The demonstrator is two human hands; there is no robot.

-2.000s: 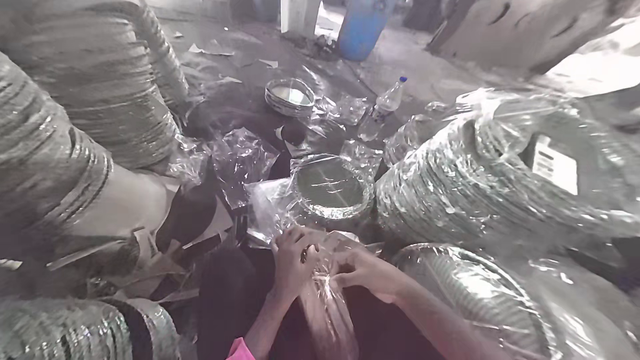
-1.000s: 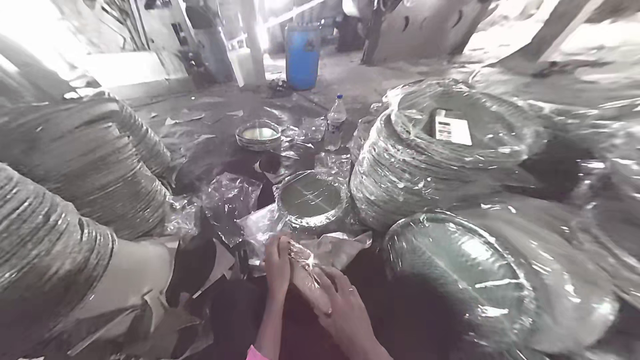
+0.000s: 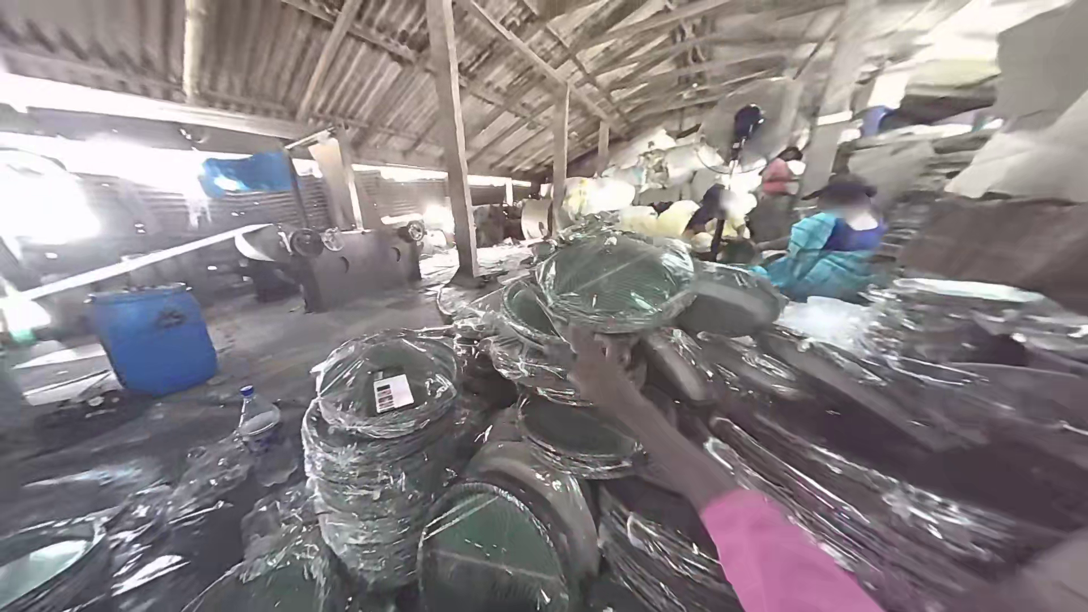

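Note:
My right hand [image 3: 599, 361], its arm in a pink sleeve, reaches forward from the lower right and holds the lower edge of a round, dark green item wrapped in clear plastic [image 3: 616, 280]. That item is tilted up above other wrapped round items. Just below the hand lies another wrapped disc [image 3: 578, 433]. To the left stands a wrapped stack [image 3: 374, 476] with a white printed label [image 3: 393, 393] on top. A large wrapped round item [image 3: 493, 544] leans at the bottom centre. My left hand is not in view.
A blue plastic drum [image 3: 153, 340] and a clear plastic bottle [image 3: 257, 416] stand at left. Long wrapped stacks [image 3: 816, 476] lie at right. A person in teal [image 3: 820, 251] sits behind them, another person in pink [image 3: 778, 174] farther back. A post [image 3: 456, 144] rises mid-view.
The view has swung up and to the right. Both hands were together on a plastic-wrapped bundle; now my right hand is on a wrapped round item and my left has left the view.

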